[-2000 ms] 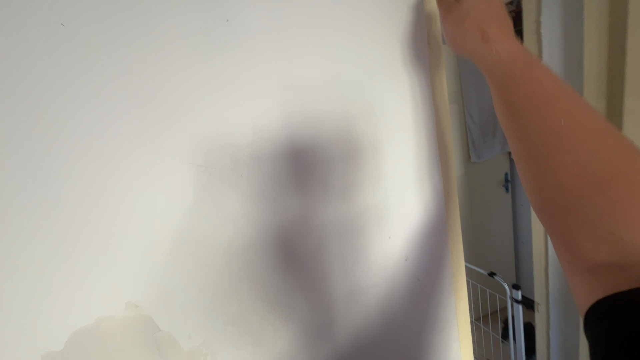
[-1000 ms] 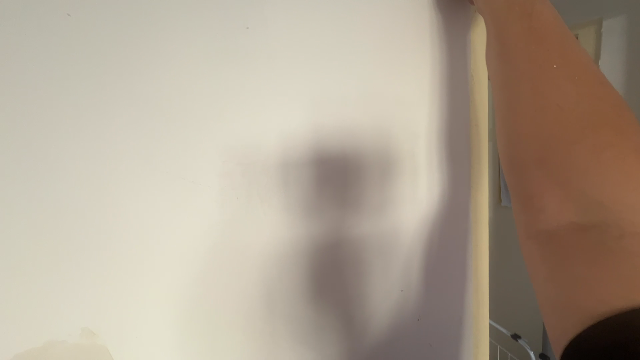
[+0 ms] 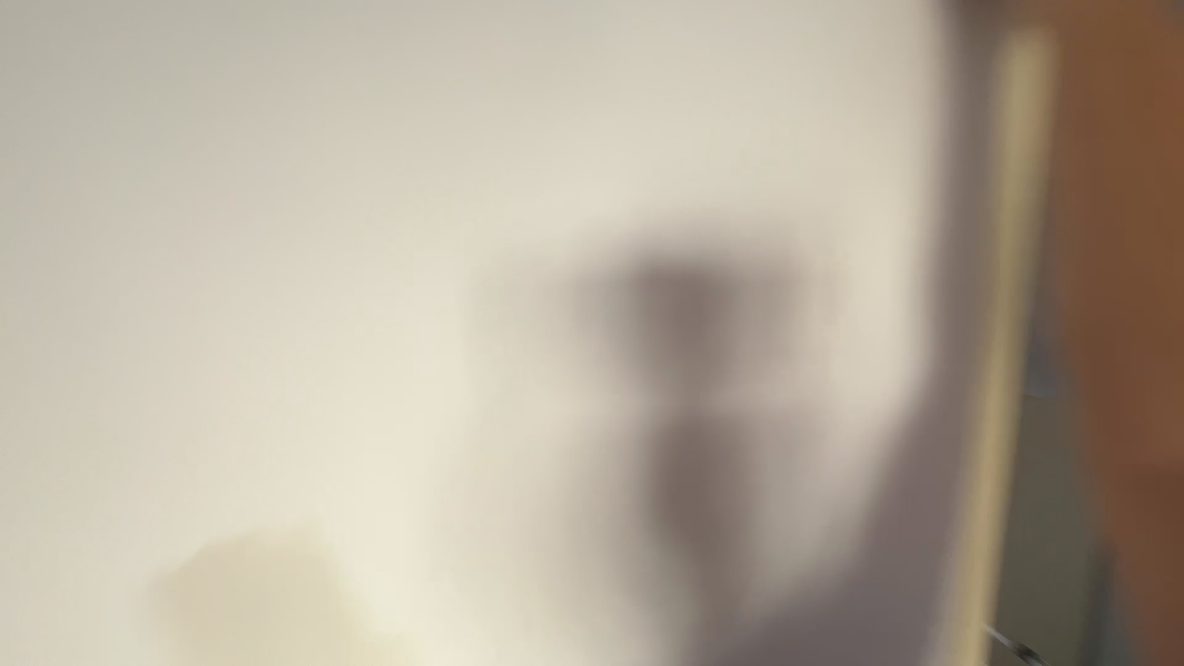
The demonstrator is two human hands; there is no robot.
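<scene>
A pale wall fills most of the blurred head view, with soft dark shadows across its middle and lower right. Along its right side runs a narrow cream-coloured edge, nearly upright and leaning slightly. My raised right forearm passes just right of this edge, from the top of the view down the right side. The right hand itself is cut off above the frame, so what it touches or holds is hidden. My left hand does not show anywhere.
A beige uneven patch marks the wall's lower left. Past the cream edge, a dim grey-green area shows beside my arm, with a small part of a thin rail at the bottom.
Two seconds ago my right hand was partly visible at the top of the wall's edge; now it is out of view. The view has shifted and blurred.
</scene>
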